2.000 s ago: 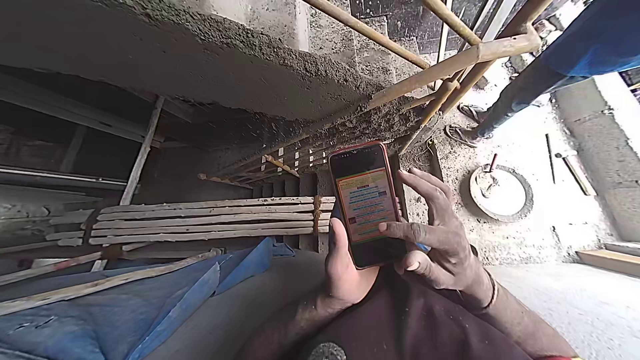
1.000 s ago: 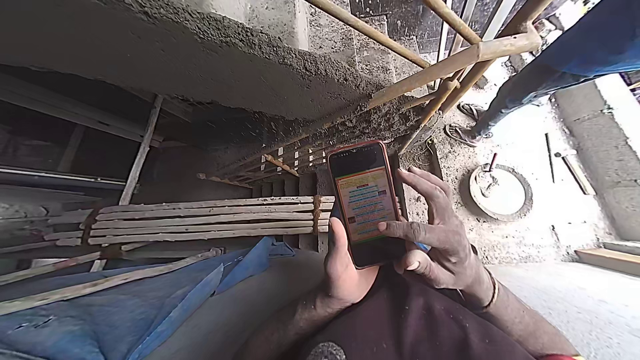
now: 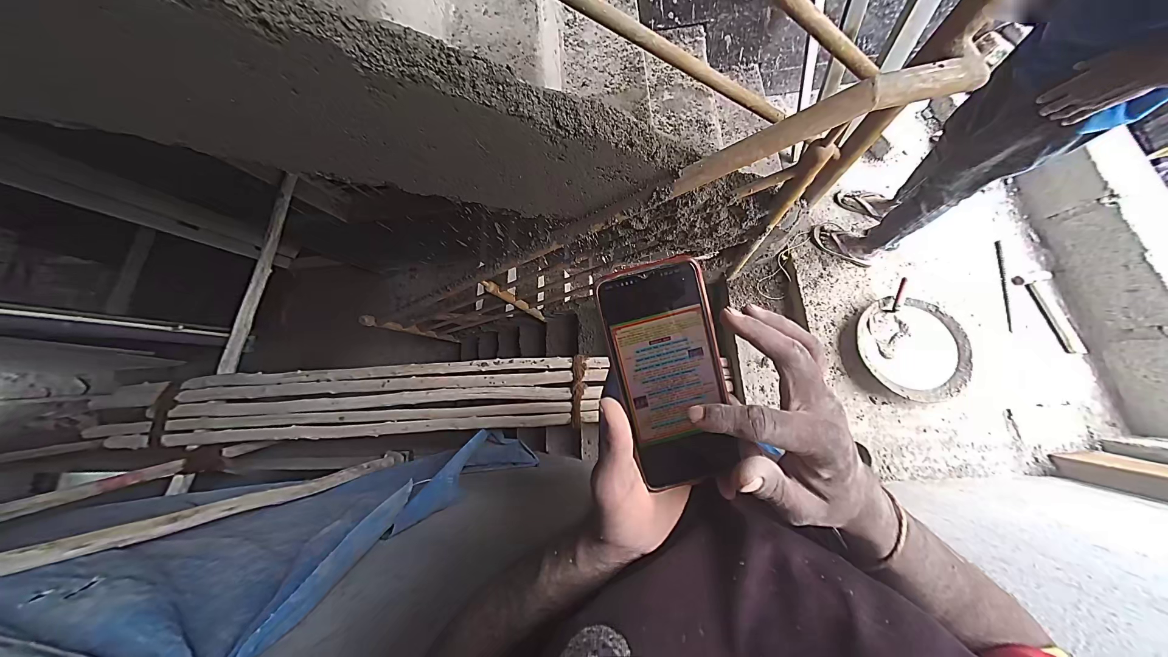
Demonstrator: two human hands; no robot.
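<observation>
A smartphone in a reddish case [image 3: 666,374] is held upright before me, its screen lit with a coloured page bearing writing. Around its lower left edge and back lies my left hand [image 3: 630,484], the thumb along the side. My right hand [image 3: 803,438] is at the phone's right side with its fingers spread. One fingertip touches or hovers just over the lower screen; which of the two cannot be told. A thin cord circles the right wrist. Part of the left hand is hidden behind the phone.
Bound wooden poles [image 3: 383,401] and a blue tarpaulin [image 3: 137,575] lie at left. Bamboo railings [image 3: 821,119] border concrete stairs above. A round pan [image 3: 915,349] with a red-handled tool and a hammer [image 3: 1049,310] rest on the floor at right. A person [image 3: 967,155] stands beyond.
At the upper right, the other person's hand now shows against the dark trousers, where the earlier frames do not show it. My hands and the phone have hardly moved.
</observation>
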